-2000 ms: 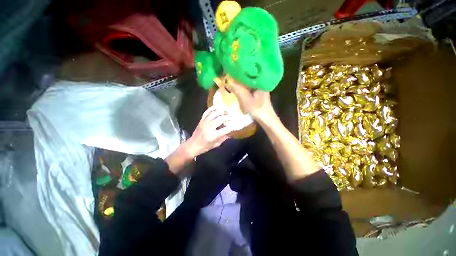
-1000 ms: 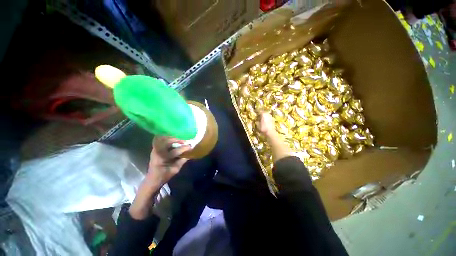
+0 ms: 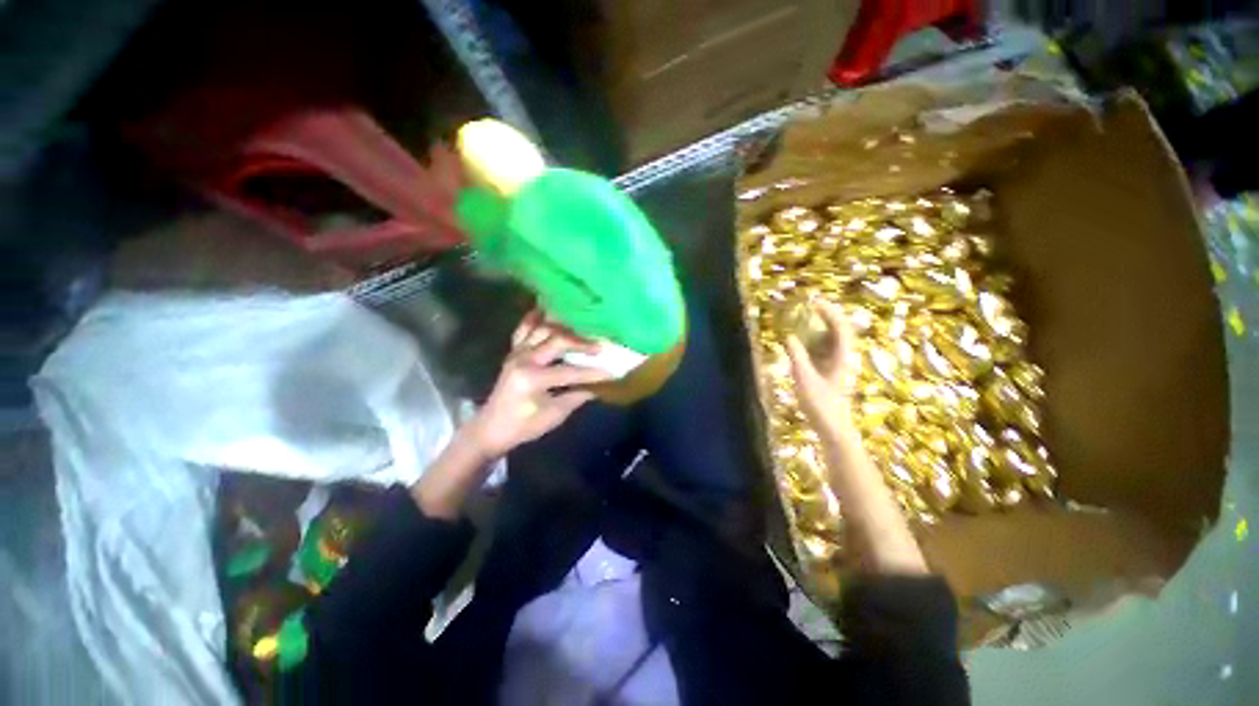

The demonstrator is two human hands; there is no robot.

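A plush potted tree (image 3: 601, 262) with a green crown and a yellow tip stands tilted over my lap. Its brown pot (image 3: 649, 375) with a white top shows below the crown; the trunk is hidden. My left hand (image 3: 532, 386) grips the pot's left side. My right hand (image 3: 824, 361) is over the gold ingots (image 3: 925, 359) in the carton, with a gold ingot (image 3: 809, 326) between its fingers, somewhat blurred.
The open cardboard carton (image 3: 1118, 317) stands at the right. A white woven sack (image 3: 249, 372) with more plush trees (image 3: 283, 641) inside lies at the left. A red stool (image 3: 332, 179) and slotted metal framing (image 3: 718, 142) are behind; another red stool (image 3: 898, 31) shows at the top.
Since two seconds ago, my right hand has left the tree, reached into the carton and taken hold of an ingot. My left hand still holds the tree, now seen tilted differently.
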